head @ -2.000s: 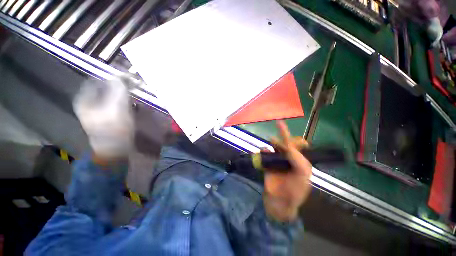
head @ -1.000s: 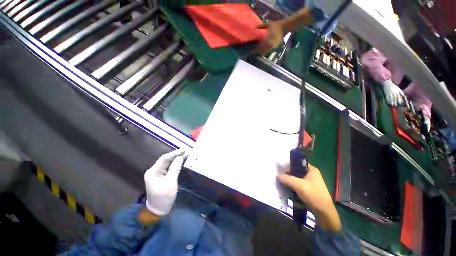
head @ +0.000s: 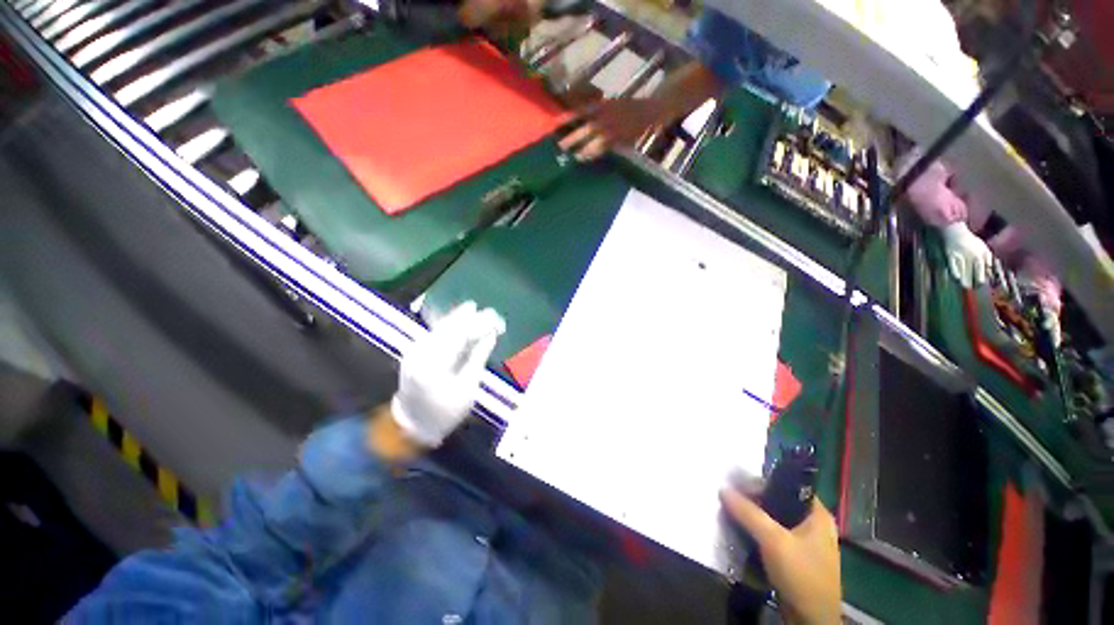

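A pale silver metal enclosure [head: 648, 391] lies flat and slanted on a red foam sheet [head: 530, 363] over the green work board. My left hand [head: 442, 372], in a white glove, is raised near the aluminium edge, left of the enclosure and apart from it; nothing shows in it. My right hand [head: 794, 556], bare, holds the black electric screwdriver [head: 792, 485] at the enclosure's near right corner. The thumb lies over the enclosure's surface. The screwdriver's bit is hidden.
Another person's hands [head: 611, 127] are by a green board [head: 257, 104] with a red foam sheet [head: 428, 120] on the rollers [head: 134, 55]. An open chassis [head: 931, 470] stands at right. A black cable [head: 910, 177] crosses the view. A gloved hand [head: 968, 254] works beyond.
My left gloved hand has come off the enclosure's corner and opened somewhat. The far green board with its red sheet now lies nearer, with another person's hands beside it. My right hand still holds the screwdriver.
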